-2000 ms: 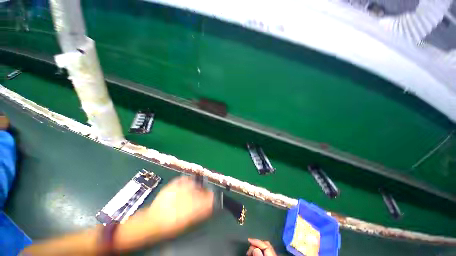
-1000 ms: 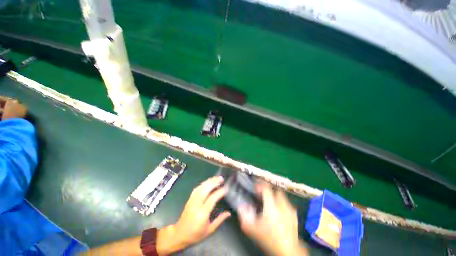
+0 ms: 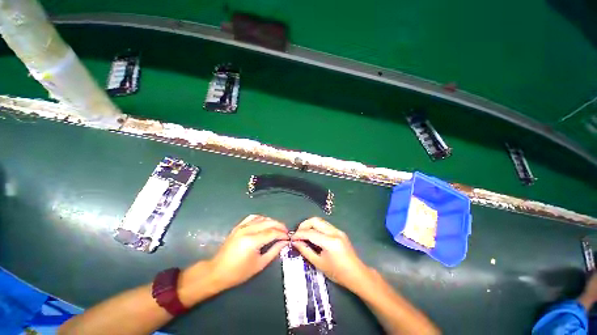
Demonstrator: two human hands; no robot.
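Observation:
An open phone assembly lies on the dark green bench in front of me, its far end under my fingertips. My left hand and my right hand meet at that end, thumbs and index fingertips pinched close together. Whether they hold a small part between them is too small to tell. A curved black bundle of coaxial cables with gold tips lies just beyond my hands. A second open phone assembly lies to the left. A blue parts bin with pale pieces stands at right.
Several phone bodies lie on the bright green conveyor beyond the worn edge strip. A pale wrapped post stands at upper left. Another person's blue sleeve and hand are at lower right, near a phone body. Blue cloth shows at lower left.
My hands have come together over the phone assembly, which now lies on the bench. The cable bundle is uncovered. The view has tilted down, and phone bodies on the conveyor have shifted.

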